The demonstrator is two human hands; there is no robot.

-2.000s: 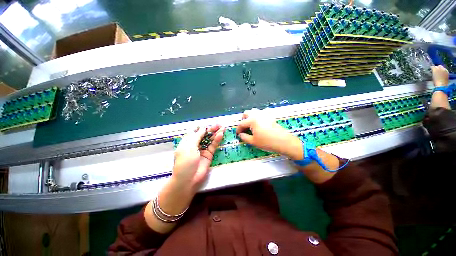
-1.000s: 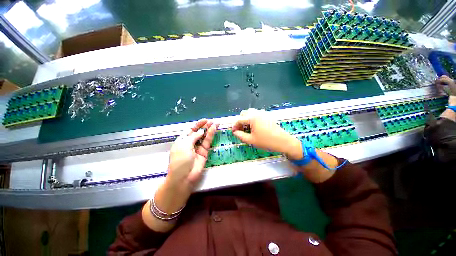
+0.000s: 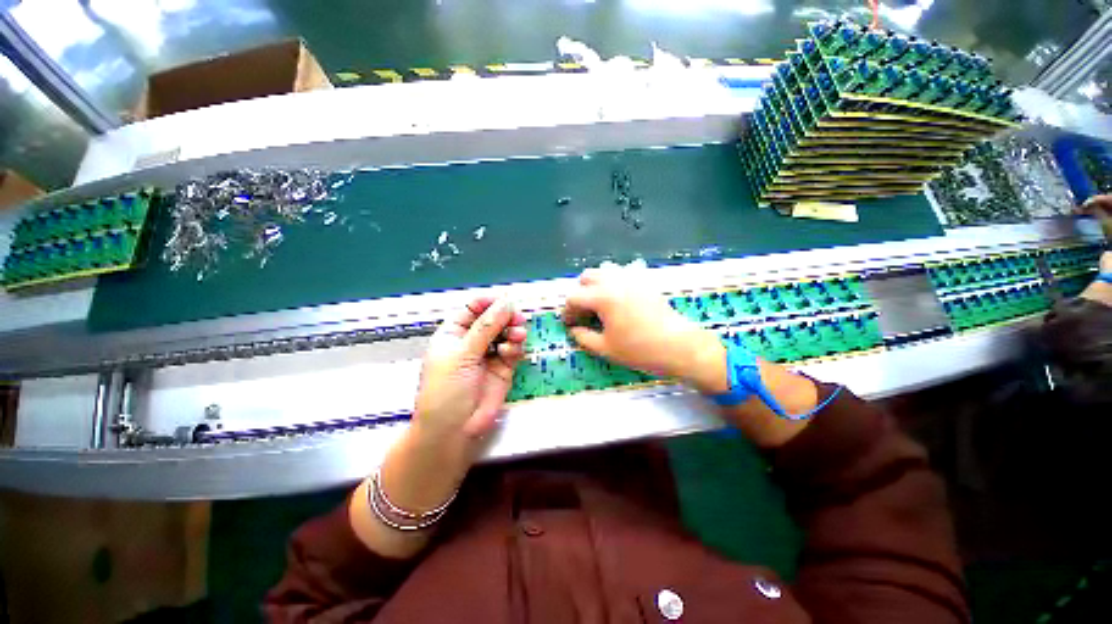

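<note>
A green circuit board panel (image 3: pixel 555 369) lies on the conveyor rails in front of me, partly covered by my hands. My left hand (image 3: pixel 470 366) is at the panel's left end, palm up, fingers curled around small dark leaded components (image 3: pixel 495 349). My right hand (image 3: pixel 628 323), with a blue wrist strap (image 3: pixel 746 375), is over the panel, fingertips bent down close to its surface. Whether the right fingertips pinch a part cannot be seen. Silvery leaded components (image 3: pixel 244 213) lie heaped on the left of the green mat (image 3: pixel 512 207), with a few dark ones (image 3: pixel 626 198) further right.
A tall stack of panels (image 3: pixel 854 134) stands on the mat's right, a paper label (image 3: pixel 824 212) at its foot. Another panel (image 3: pixel 79 238) lies far left. More panels (image 3: pixel 793 319) lie on the rails to the right. A neighbour's hand (image 3: pixel 1104 210) shows at the right edge. A cardboard box (image 3: pixel 226 83) is behind.
My left fingers have closed over the dark components, which showed in the open palm before. My right hand has stayed over the panel with small finger movements. The neighbour's hand has moved.
</note>
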